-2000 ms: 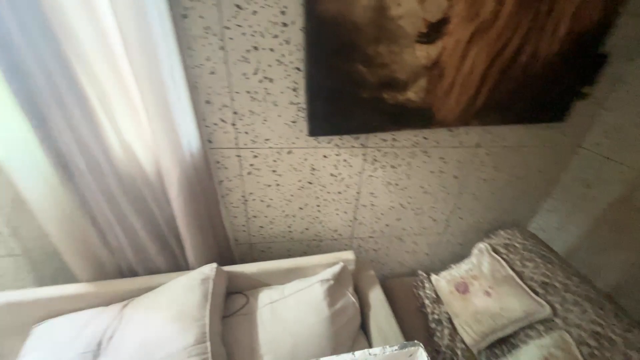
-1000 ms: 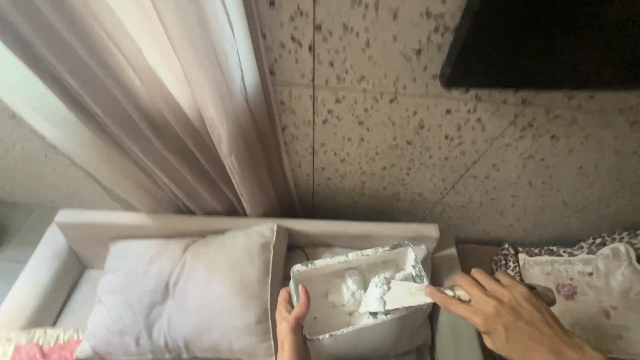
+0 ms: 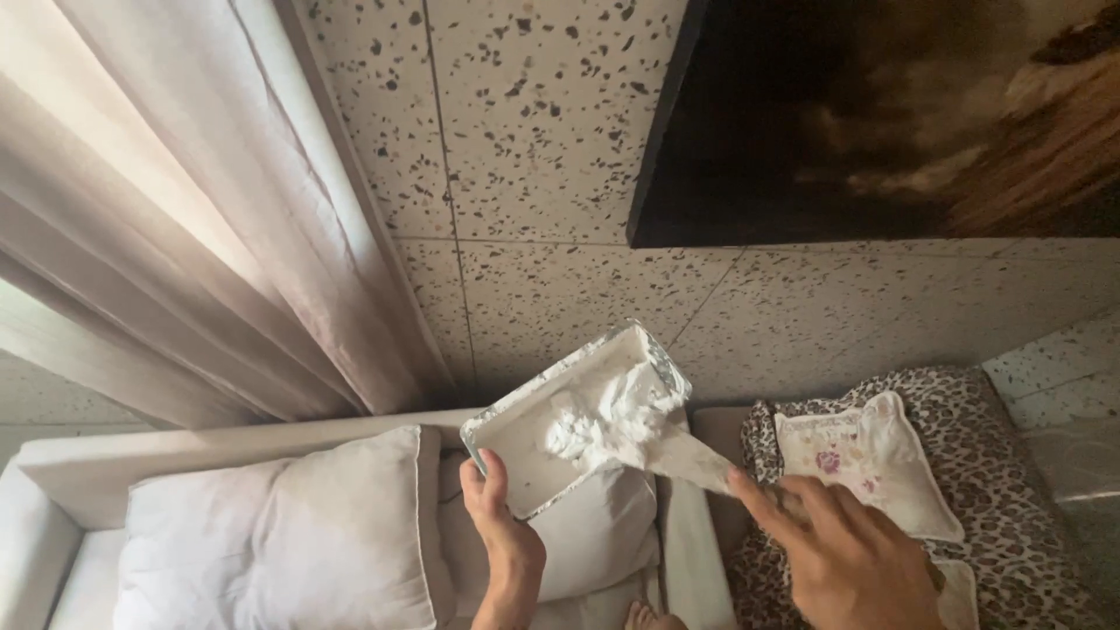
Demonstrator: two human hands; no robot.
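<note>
My left hand (image 3: 500,516) grips the lower left end of a rectangular mud pan (image 3: 516,442), its thumb over the rim and its other fingers partly hidden behind the wall. The pan is tilted and its rim is smeared with white. White joint compound (image 3: 604,416) is heaped toward the pan's right end. My right hand (image 3: 844,547) holds a putty knife (image 3: 691,459) by its handle, forefinger stretched along it. The knife's blade reaches over the pan's lower right rim, and its tip is hidden in the compound.
Below stands a light sofa (image 3: 245,442) with a large pillow (image 3: 280,538) and another pillow (image 3: 595,534). A curtain (image 3: 201,219) hangs at left against a speckled wall (image 3: 542,131). A dark picture (image 3: 787,140) is at upper right, above a leopard-print cover (image 3: 989,455) with a floral cushion (image 3: 862,464). Bare toes show at bottom.
Two seconds ago no hands showed, only a rim at the bottom edge. Since one second ago the pan has turned, its right end now higher, and the knife still meets the compound. The view has shifted.
</note>
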